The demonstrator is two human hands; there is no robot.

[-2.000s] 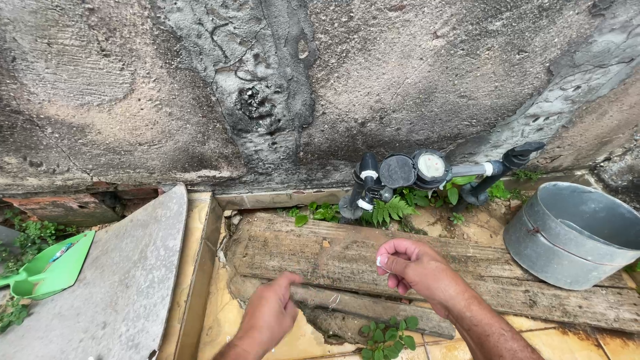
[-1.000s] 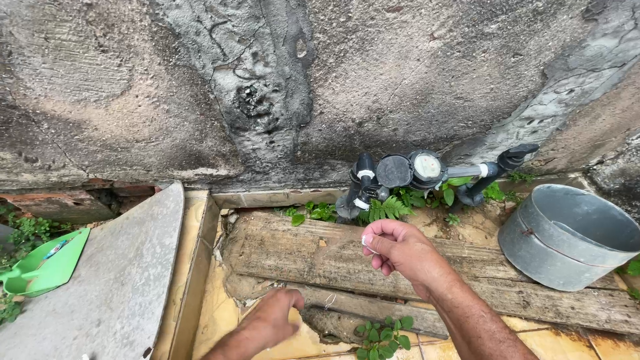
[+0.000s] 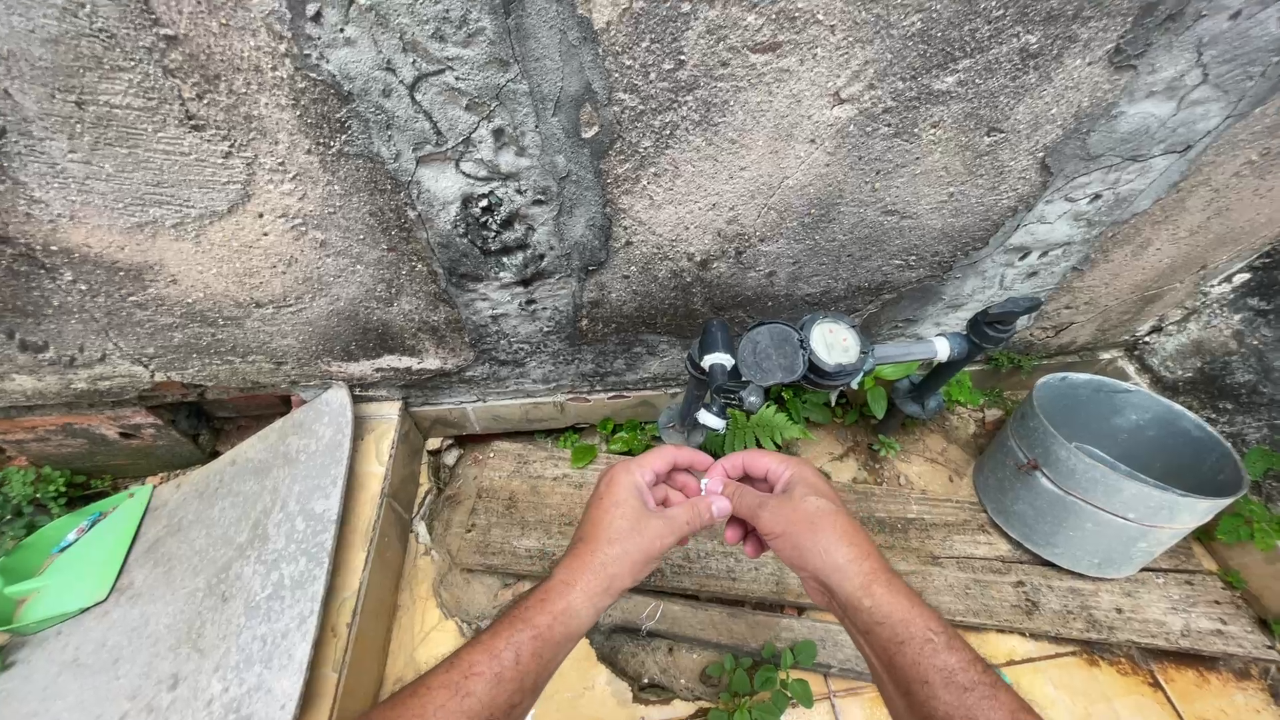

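My left hand (image 3: pixel 650 510) and my right hand (image 3: pixel 775 505) meet at the fingertips over weathered wooden planks (image 3: pixel 900 590). Between their thumbs and forefingers they pinch a tiny white piece (image 3: pixel 704 486), too small to identify. Just beyond my hands, a water meter (image 3: pixel 834 342) with its round black lid (image 3: pixel 771 353) flipped to the side sits on dark pipes (image 3: pixel 940 375). White tape wraps some pipe joints (image 3: pixel 715 360). A thin bent wire or string (image 3: pixel 651 617) lies on the planks below my hands.
A grey metal tub (image 3: pixel 1090 495) stands on the planks at right. At left are a grey sheet (image 3: pixel 215 560) and a green dustpan (image 3: pixel 75 570) with a tube-like item. A rough cement wall (image 3: pixel 740 180) rises behind. Ferns (image 3: pixel 760 428) and small plants (image 3: pixel 760 685) grow nearby.
My left hand has moved up and inward from lower left and now meets my right hand at the white piece. The hands were apart in both earlier frames.
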